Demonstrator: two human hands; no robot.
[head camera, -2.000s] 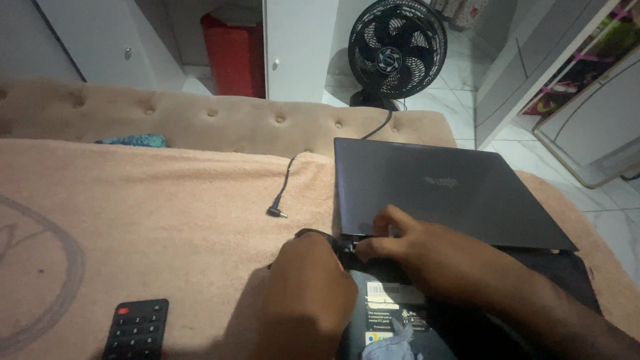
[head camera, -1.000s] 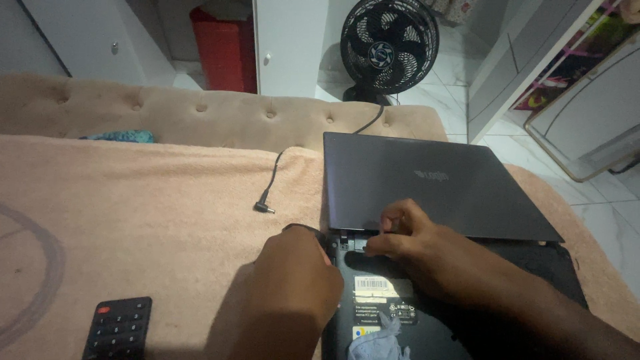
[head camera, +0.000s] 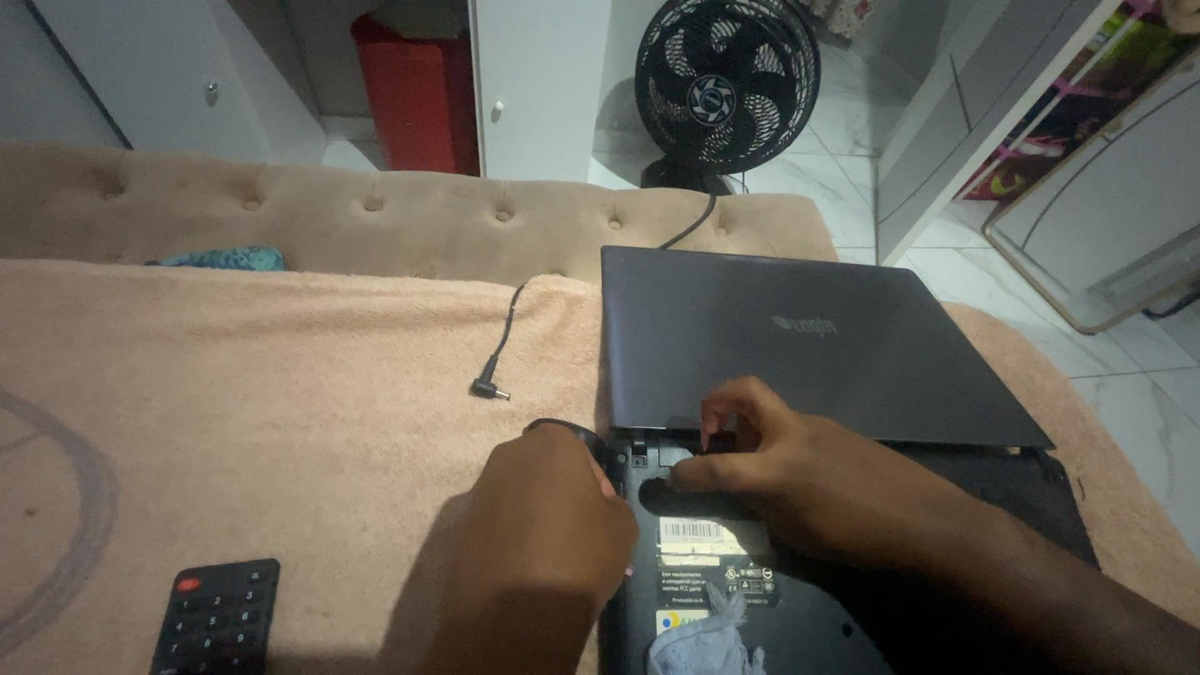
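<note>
A dark laptop lies opened flat with its underside up; its lid (head camera: 797, 347) is at the back and its labelled base (head camera: 797, 619) toward me. My left hand (head camera: 553, 525) is at the left edge of the base, fingers curled by a black rounded object (head camera: 572, 433) that is mostly hidden. My right hand (head camera: 778, 469) is over the base near the hinge, with thumb and index finger bent toward each other; whether anything small is between them is unclear. A crumpled pale cloth (head camera: 708, 642) rests on the base.
A DC power plug (head camera: 487, 386) lies left of the lid on the peach blanket (head camera: 309, 394). A remote control (head camera: 216, 614) is at the lower left. Beyond the tufted bed edge (head camera: 422, 211) stand a black fan (head camera: 727, 84) and a red bin (head camera: 422, 103).
</note>
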